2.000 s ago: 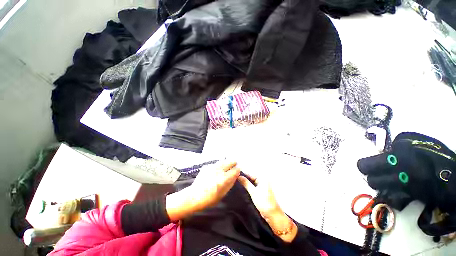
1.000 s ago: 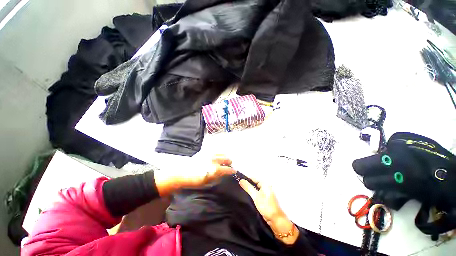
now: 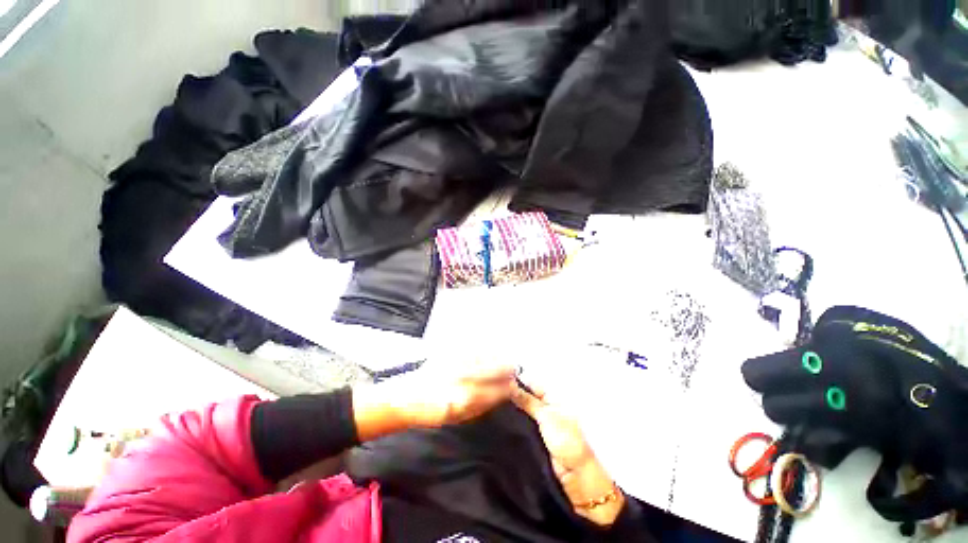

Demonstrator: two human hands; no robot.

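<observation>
The black garment point(image 3: 467, 467) lies across my lap, its upper edge raised between my hands at the table's near edge. My left hand point(image 3: 451, 395) reaches in from the picture's left side, its fingertips pinched at the garment edge. My right hand point(image 3: 573, 456), with a bracelet on the wrist, holds the cloth edge from the other side. The fingertips of both hands meet. A needle or thread cannot be made out. A short dark strip of trim point(image 3: 398, 370) shows beyond the forearm.
Black garments point(image 3: 446, 127) are piled at the back left. A striped bundle point(image 3: 501, 250), snips point(image 3: 637, 361), loose glittering bits point(image 3: 688, 323) and a clear-grey bag point(image 3: 743, 233) lie on the white table. Red-handled scissors point(image 3: 752, 456), a tan ring point(image 3: 796, 485) and a black bag point(image 3: 892, 371) are at right.
The hand from the left pulled back a little, then returned to the garment edge beside the other hand. The view has shifted slightly.
</observation>
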